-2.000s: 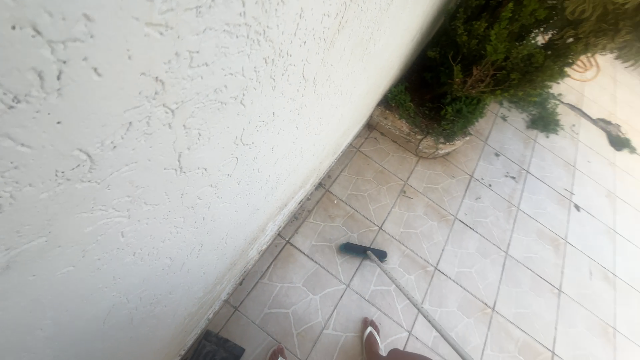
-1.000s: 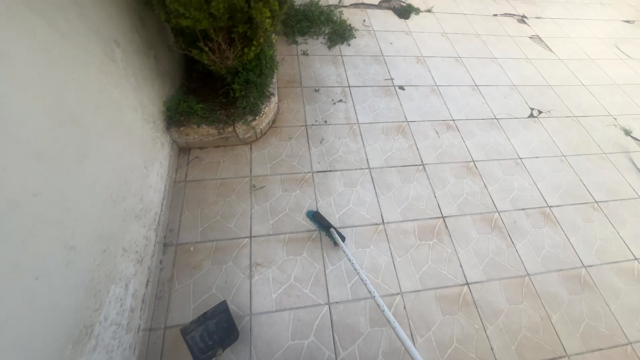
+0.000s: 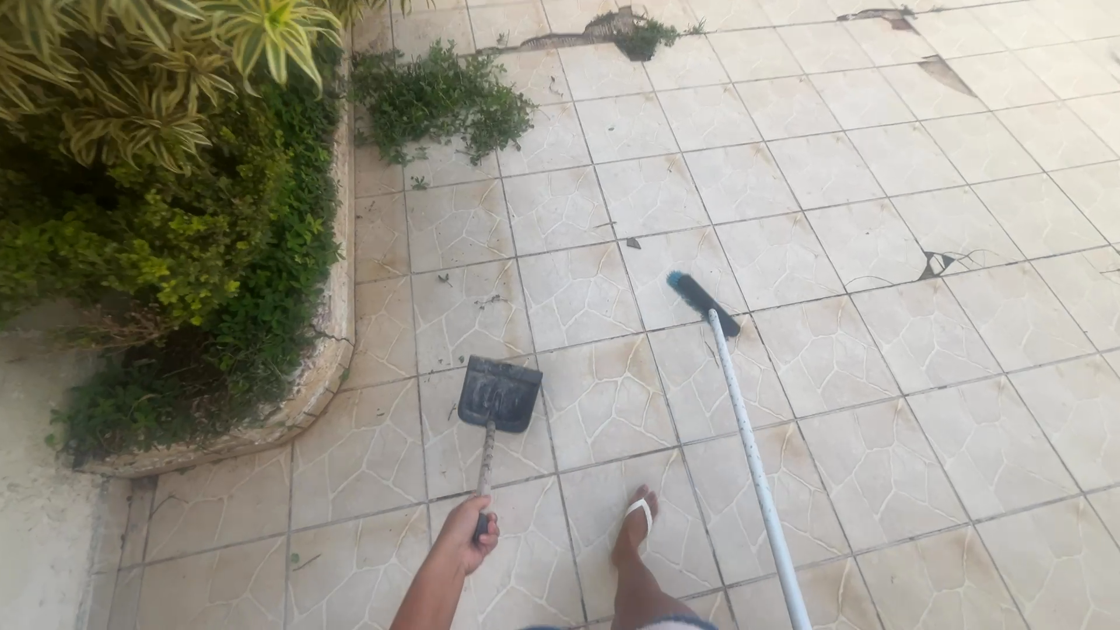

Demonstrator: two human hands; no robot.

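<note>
My left hand (image 3: 471, 531) is closed around the handle of a black dustpan (image 3: 500, 394), whose pan points away from me over the tiles, left of centre. To the right, a push broom (image 3: 705, 303) with a dark head and teal bristles is over the tiled floor. Its long pale handle (image 3: 759, 472) runs down and out of the bottom edge. My right hand is out of view, so what it holds does not show. My foot in a white flip-flop (image 3: 643, 514) is between the two tools.
A planter with a stone-like rim (image 3: 344, 289) and dense shrubs (image 3: 175, 236) stands at the left beside a wall (image 3: 35, 507). Green weeds (image 3: 442, 101) spread beside it. Broken tiles (image 3: 639, 35) lie at the top, with a damaged spot (image 3: 936, 262) at right. Bits of debris dot the floor.
The dustpan, seen at the lower left one second ago, is now farther forward beside the planter, with my left hand in view on its handle. The view has swung away from the wall.
</note>
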